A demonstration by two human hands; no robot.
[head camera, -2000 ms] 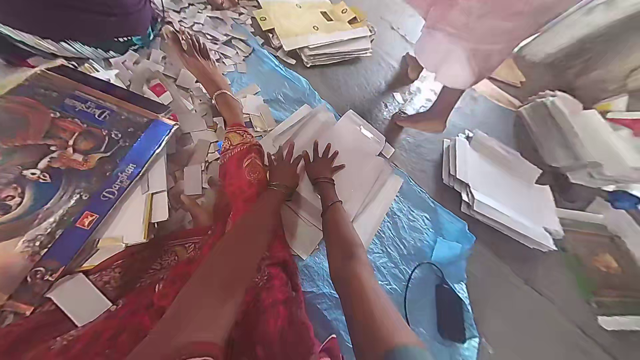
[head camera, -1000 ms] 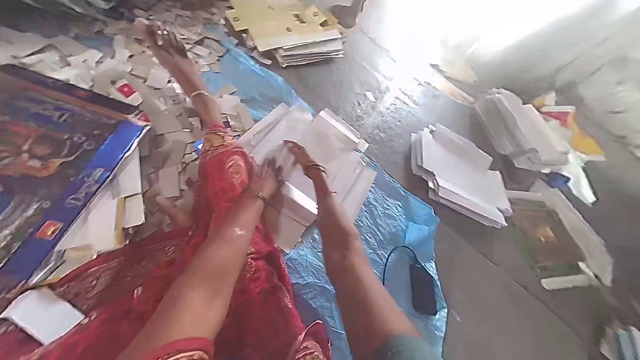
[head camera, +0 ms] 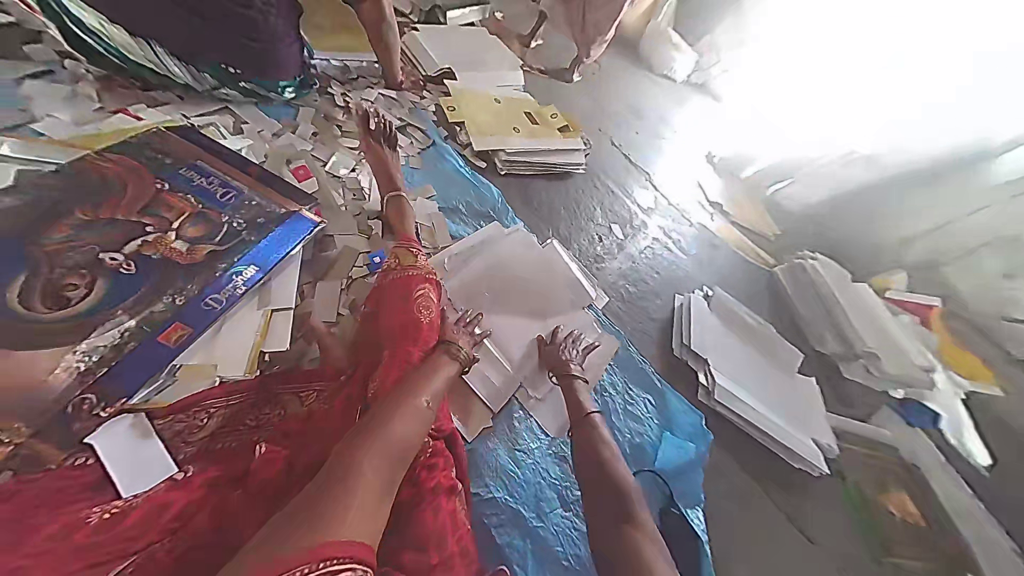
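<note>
Overlapping white card sheets lie in front of me, partly on a blue plastic sheet. My left hand rests with spread fingers on the left edge of these sheets, close to my red-clad leg. On their lower right part my right hand lies flat, its fingers spread. Neither hand grips anything. Bangles circle both wrists. A small folded white card piece sits on the red cloth at the left.
A large printed box lies at left, beside scattered card scraps. Stacks of yellowish and white card stand on the grey floor. Another person's arm reaches down at the top. A dark object with a cord lies lower right.
My hands, close together before, are now apart, with the right one flat on the sheets. The person who stood at the upper right is seen at the top. The view has shifted.
</note>
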